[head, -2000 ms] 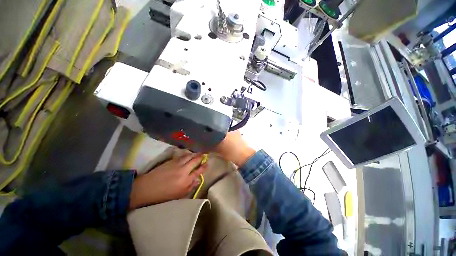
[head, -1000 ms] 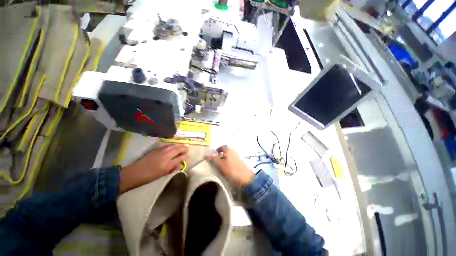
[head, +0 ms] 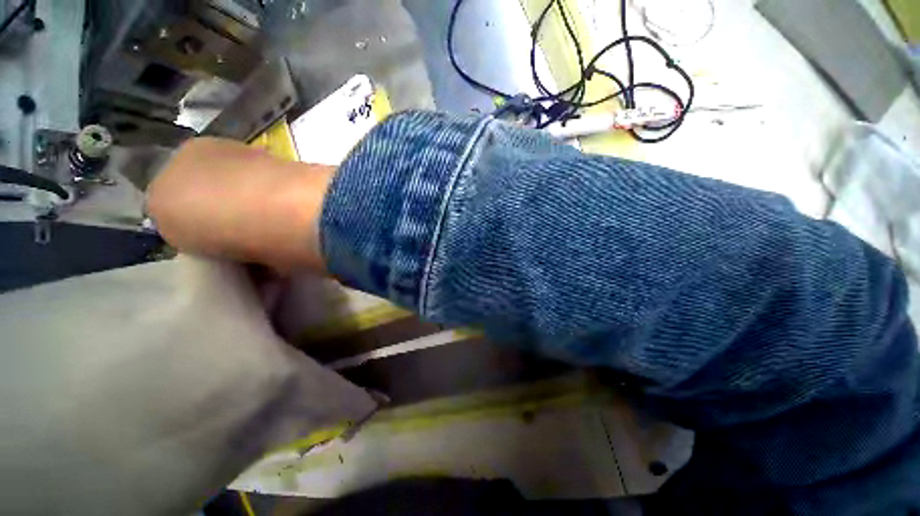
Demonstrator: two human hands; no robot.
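My right hand [head: 227,202] is at the left, reaching in from the right in a denim sleeve. It is closed at the upper edge of a beige garment piece [head: 151,383], which spreads below it and fills the lower left. My fingertips are hidden. A small blurred patch of skin shows under the wrist; I cannot tell whose finger it is. Yellow binding [head: 318,438] runs along the cloth's lower edge. My left hand cannot be made out.
Sewing machine parts [head: 91,151] stand at the upper left, close to my hand. A marked white plate [head: 338,116] with yellow edges lies behind my wrist. Looped black cord [head: 630,45] and a grey strip [head: 842,50] lie on the table. Yellow strips mark the front edge.
The view has moved much closer and turned. My right hand has gone from the table before the machine to the garment's upper edge. My left hand has dropped from sight. The cloth now lies spread at left.
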